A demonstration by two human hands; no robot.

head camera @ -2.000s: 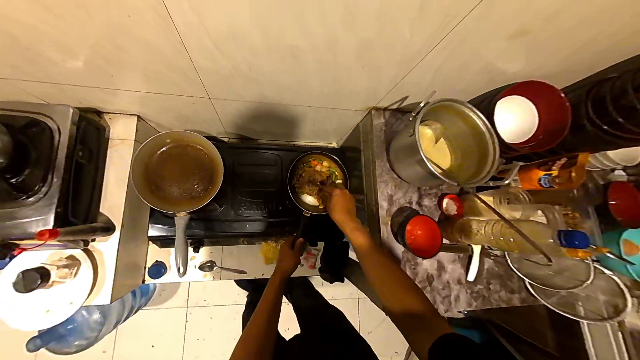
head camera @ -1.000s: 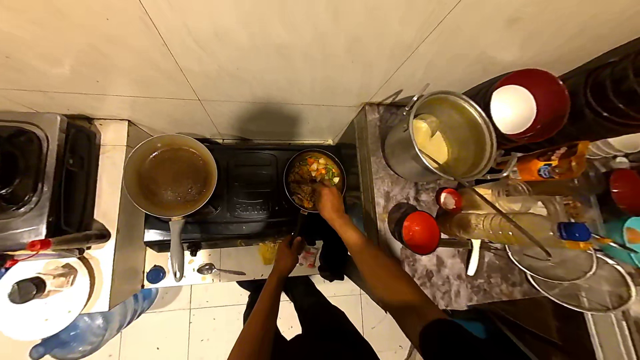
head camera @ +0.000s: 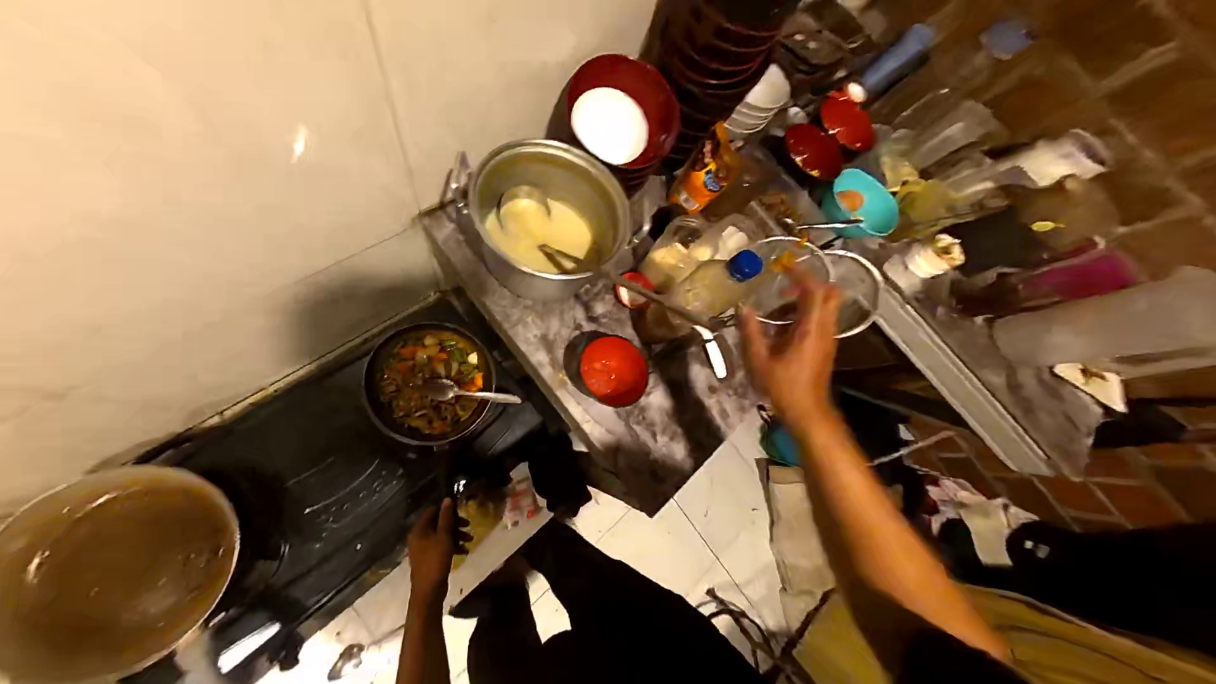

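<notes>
A small dark frying pan point(head camera: 429, 384) holds chopped vegetables and darker pieces, and sits on the black gas stove point(head camera: 328, 484). A metal spoon point(head camera: 472, 393) rests in the food, its handle over the pan's right rim. My left hand point(head camera: 437, 546) is closed at the dark handle below that pan. Over the counter to the right, my right hand point(head camera: 796, 351) reaches out with fingers apart and holds nothing. It is nearest to two round wire strainers point(head camera: 855, 293). Left of it lie a plastic bottle with a blue cap point(head camera: 744, 265) and a white-handled utensil point(head camera: 714, 353).
A big pan of brown liquid point(head camera: 119, 570) stands at the left. On the marbled counter point(head camera: 655, 427) are a pot of pale liquid with a ladle point(head camera: 546, 223), a red bowl point(head camera: 614, 370), a teal bowl point(head camera: 863, 203) and stacked bowls point(head camera: 622, 119). A tiled wall rises behind.
My right hand has left the small pan and moved right over the counter. The spoon now lies in the pan. My left hand stays at the pan's handle. The view has swung right.
</notes>
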